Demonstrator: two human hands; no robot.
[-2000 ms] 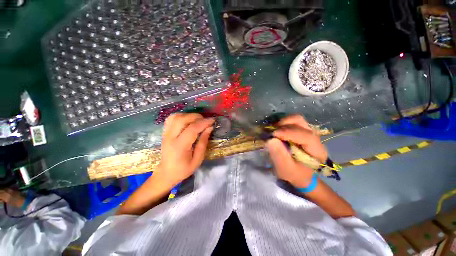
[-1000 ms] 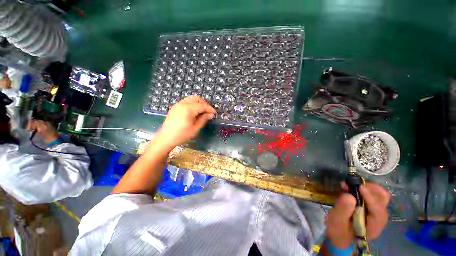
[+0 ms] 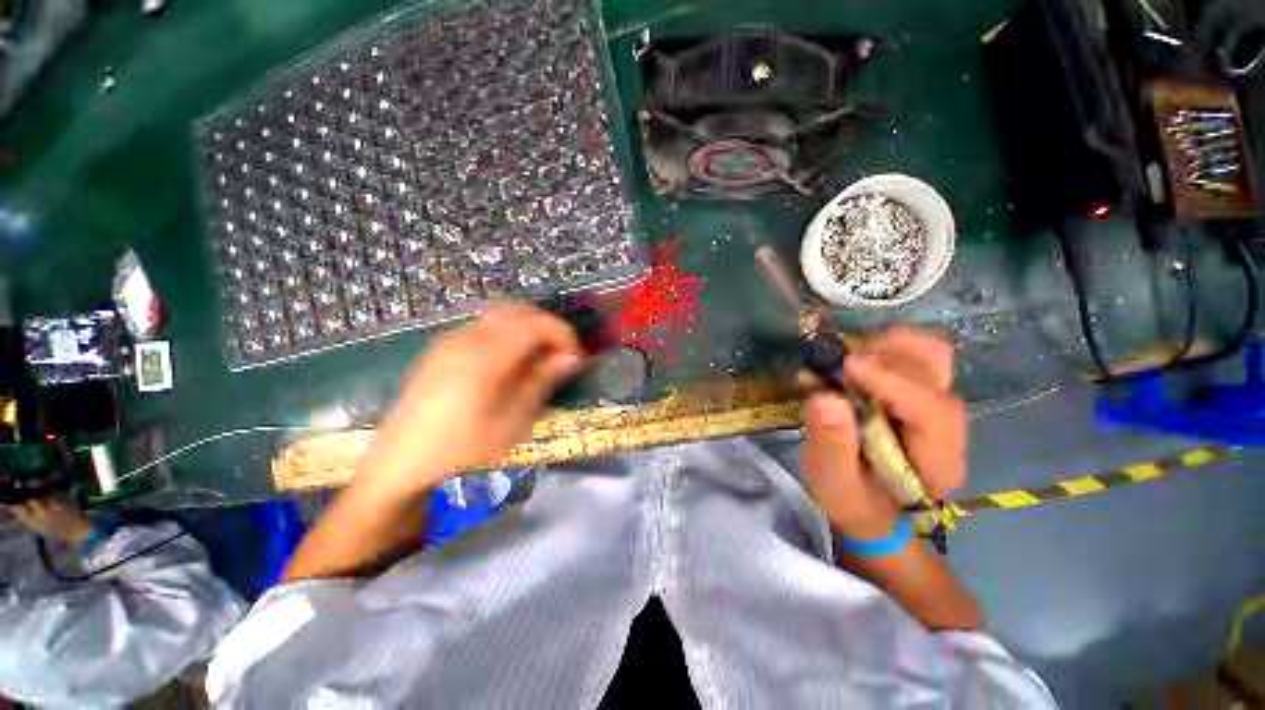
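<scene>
My right hand (image 3: 909, 416) grips the soldering iron (image 3: 888, 461) by its black grip. The iron's metal barrel points up and left, beside the white bowl (image 3: 946, 250) of silvery scraps. My left hand (image 3: 479, 388) is blurred, with its fingertips drawn together left of the round grey fixture (image 3: 627, 372). A dark blur lies at its fingertips; I cannot tell what, if anything, is held. The bright red wire pile (image 3: 656, 302) lies above the fixture. The clear tray (image 3: 229, 298) of small round silvery parts stands behind my left hand.
A tan strip (image 3: 340, 459) runs along the bench edge. The fan (image 3: 735, 118) stands behind the red pile. A black box (image 3: 1061, 118) with a red light and cords is at right. Solder wire (image 3: 208, 441) comes from the left. Another person's sleeve (image 3: 118, 610) shows at lower left.
My left hand has moved from the tray's near edge to beside the fixture. My right hand has brought the iron from in front of the bowl leftward, nearer the fixture. The head view has shifted.
</scene>
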